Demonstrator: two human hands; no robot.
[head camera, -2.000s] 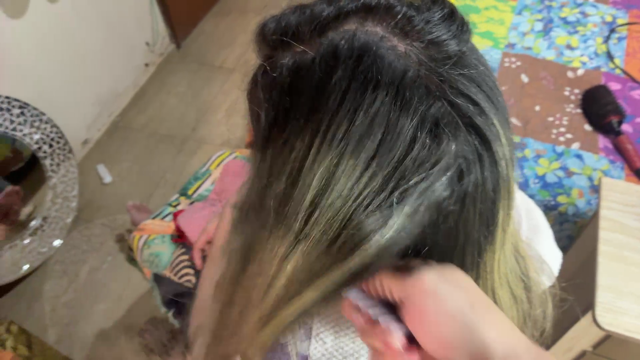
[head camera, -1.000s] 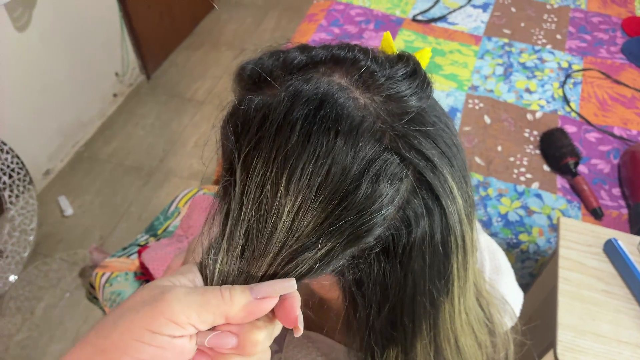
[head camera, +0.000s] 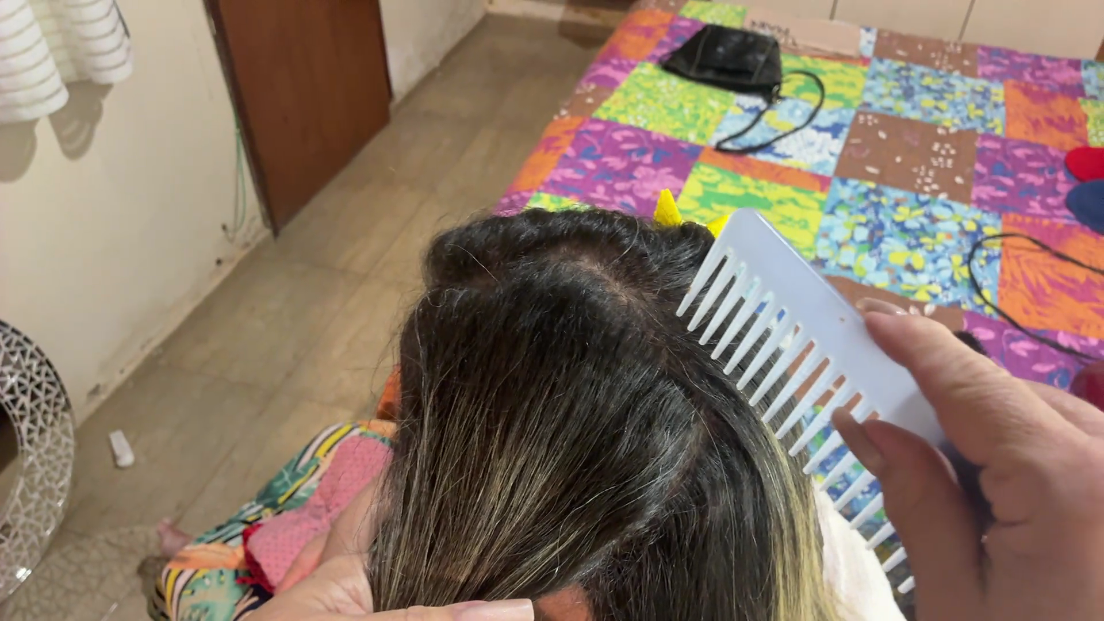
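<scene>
A wide-tooth white plastic comb (head camera: 828, 345) is gripped in my right hand (head camera: 1000, 448), its teeth pointing down and left beside the right side of the head. A seated person's long dark hair with lighter lengths (head camera: 552, 414) fills the lower middle. My left hand (head camera: 345, 595) is at the bottom edge, closed around a gathered section of that hair; part of the hand is cut off by the frame. On top of the head, behind the crown, a yellow hair clip (head camera: 667, 209) shows.
Beyond the head lies a bed with a patchwork cover (head camera: 906, 155), bearing a black bag (head camera: 729, 59) and a dark cord (head camera: 1018, 302). A round mirror with a mosaic frame (head camera: 39, 466) stands at left. A small white object (head camera: 122, 449) lies on the tiled floor.
My right hand has come into view at the right with the comb, absent from the frame one second ago. My left hand keeps its hold on the hair. The view has shifted, showing more of the bed.
</scene>
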